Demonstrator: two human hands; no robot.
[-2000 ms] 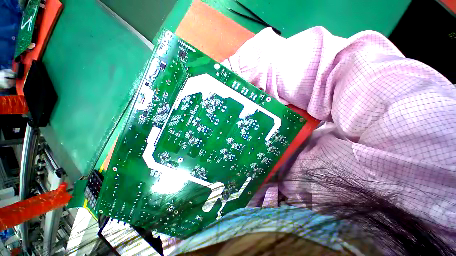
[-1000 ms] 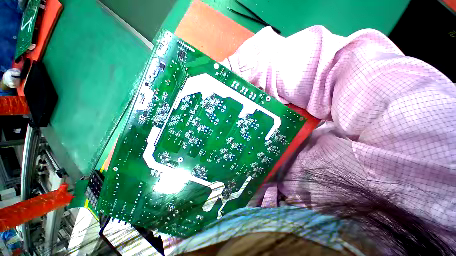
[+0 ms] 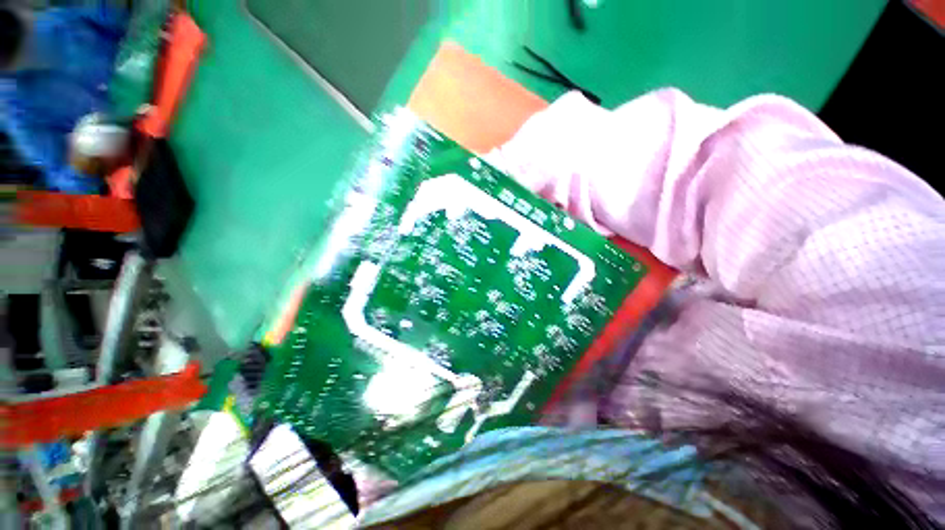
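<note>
A large green circuit board is held tilted over a red-orange mat, its solder side up, with a thick white C-shaped track and many small joints. The picture is blurred and a bright glare lies on the board's lower part. Neither of my hands shows. One pink checked sleeve runs behind the board's upper right edge, and more pink cloth lies at its lower right. The board and the picture's lower edge hide whatever holds it.
A person in blue and a white-gloved hand are at the upper left, near another red mat. A black block, red-orange strips and metal rails stand left. Dark pointed tools lie on the green bench.
The whole view has shifted, so the board and bench appear further right and lower, and blurred. The coworker's gloved hand shows more fully. The board keeps about the same pose over the mat.
</note>
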